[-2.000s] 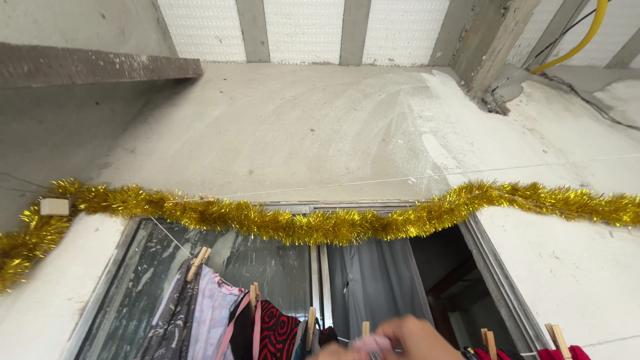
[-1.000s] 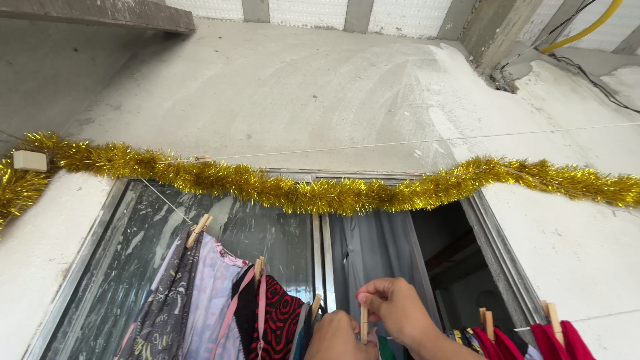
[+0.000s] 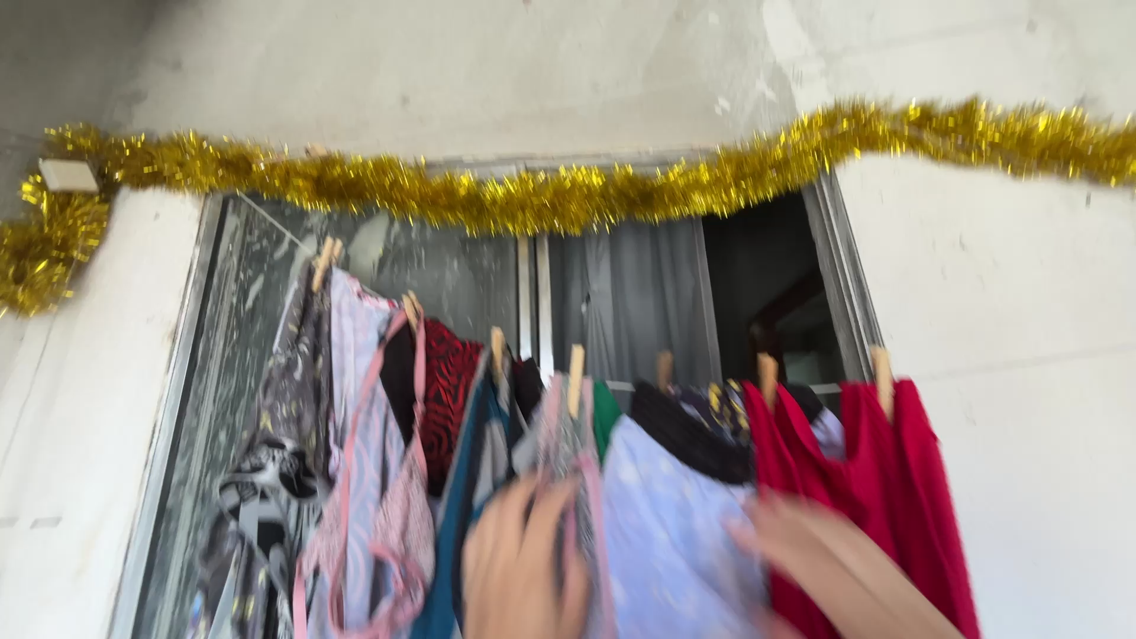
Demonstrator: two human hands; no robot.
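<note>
My left hand (image 3: 524, 559), blurred, is at the grey garment with pink straps (image 3: 568, 444), its fingers apart in front of the cloth; whether it grips any is unclear. A wooden clothespin (image 3: 576, 382) stands on the line above that garment. My right hand (image 3: 808, 550), also blurred, is in front of a light blue garment with a black band (image 3: 674, 524) and beside a red garment (image 3: 914, 497); its grip cannot be made out. To the left hang a pink bra (image 3: 404, 541), a red and black patterned cloth (image 3: 446, 390) and a dark printed garment (image 3: 297, 382), pinned with more clothespins.
Gold tinsel garland (image 3: 568, 200) runs across the wall above the clothesline. Behind the laundry is a sliding window with a metal frame (image 3: 843, 266), a grey curtain (image 3: 635, 293) and a dark opening at right. A small white box (image 3: 69, 175) sits by the garland at far left.
Both hands, which were together at a clothespin on the line one second ago, are now lower and apart in front of the clothes. The view has tilted down, showing more laundry.
</note>
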